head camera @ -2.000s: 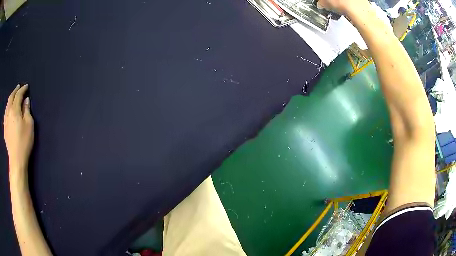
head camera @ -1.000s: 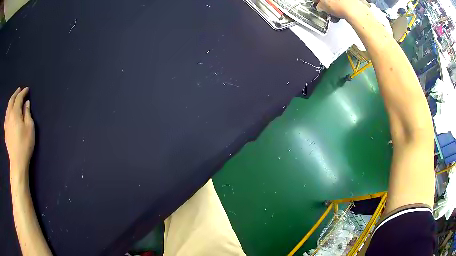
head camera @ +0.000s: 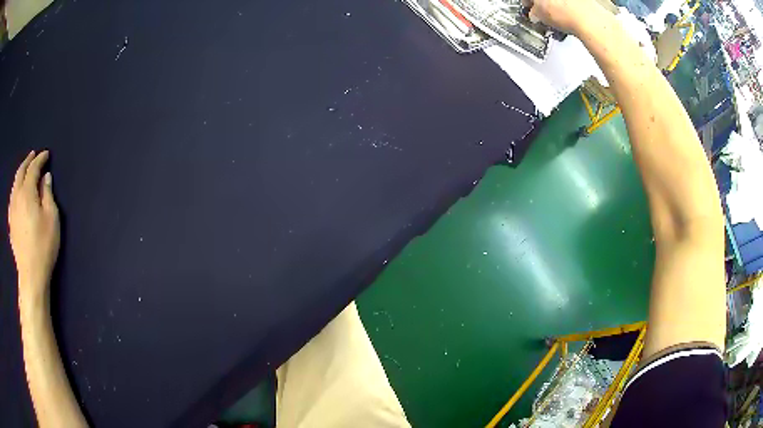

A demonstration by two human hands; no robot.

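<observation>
The dark navy pressing table cover (head camera: 251,184) fills the left and middle of the head view. My left hand (head camera: 35,209) lies flat on it at the far left edge, fingers slightly apart, holding nothing. My right hand (head camera: 556,13) is at the top edge, partly cut off, with its fingers curled on the dark handle part of the silver steam iron (head camera: 512,27). The iron lies by a wire iron rest (head camera: 452,32) with a red strip, at the table's far right corner.
White cloth (head camera: 535,77) lies under the iron. Pale loose threads (head camera: 368,138) dot the cover. A yellow-framed trolley (head camera: 598,328) with a clear plastic bag (head camera: 573,389) stands at the lower right on the green floor (head camera: 468,292). Another yellow frame (head camera: 604,119) stands beyond the table corner.
Both hands keep their places. The view has shifted very slightly, so the left hand shows a little lower and the iron rest slightly further left.
</observation>
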